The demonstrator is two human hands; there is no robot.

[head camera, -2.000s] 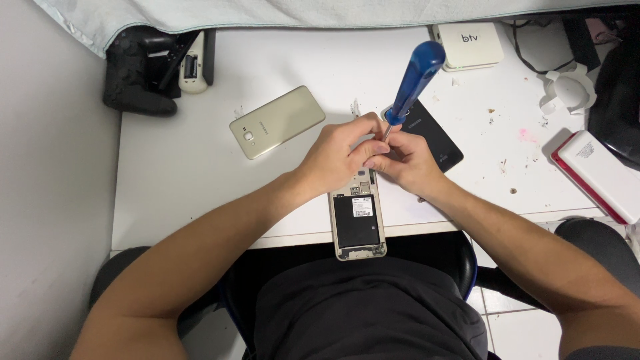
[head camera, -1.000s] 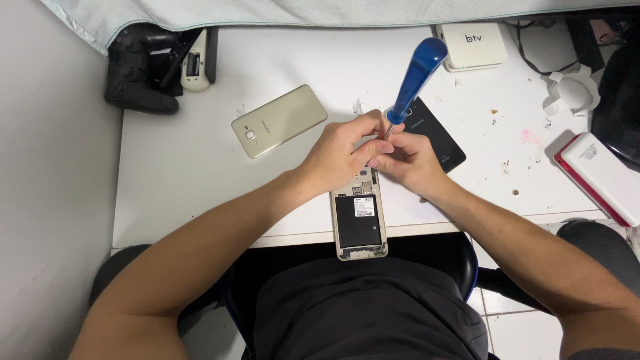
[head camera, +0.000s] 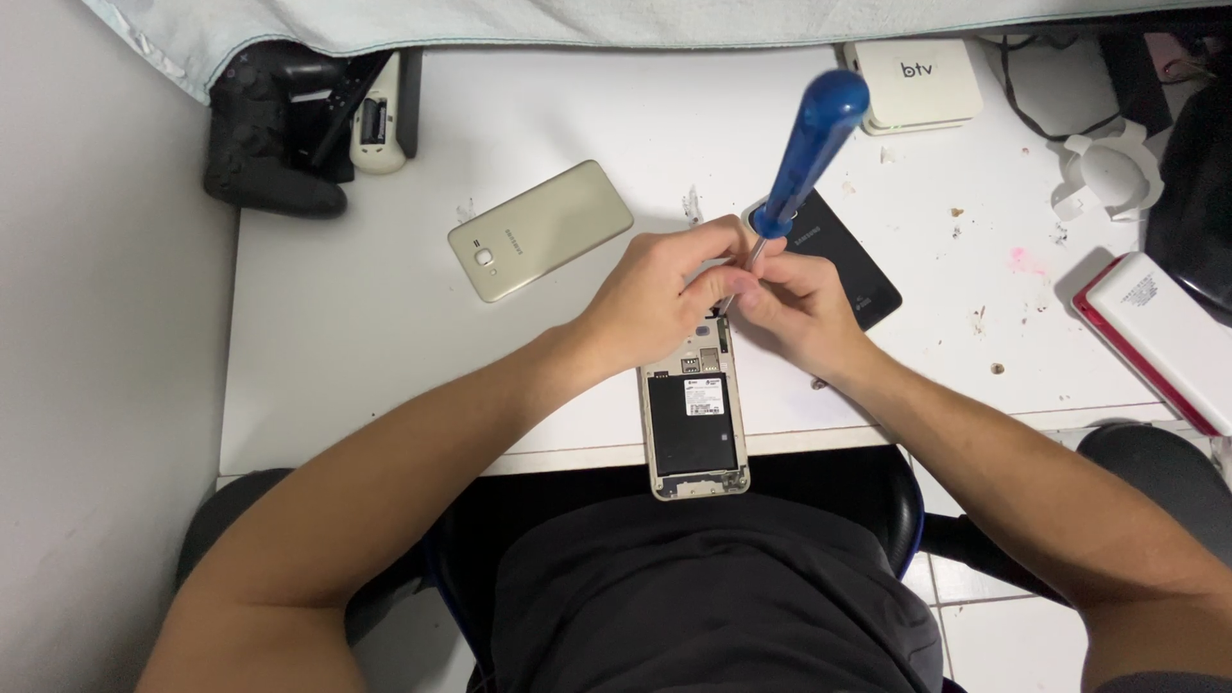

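Note:
A blue-handled screwdriver [head camera: 810,144] leans to the upper right, its shaft pinched between the fingers of my left hand [head camera: 664,289] and my right hand [head camera: 804,313]. Its tip points down at the upper part of an opened smartphone [head camera: 698,423], whose lower end overhangs the table's front edge. That phone shows its inner frame and a black battery bay with a white label; my fingers hide its top end. A gold Samsung back cover [head camera: 541,231] lies left of my hands. Partly behind my right hand is a black Samsung phone or cover [head camera: 852,260].
A black game controller [head camera: 260,135] and a white remote [head camera: 380,125] with its battery slot showing lie at the back left. A white box [head camera: 914,87] stands at the back right. Farther right are a white plastic holder [head camera: 1107,178] and a white and red device [head camera: 1160,332]. Small debris dots the table.

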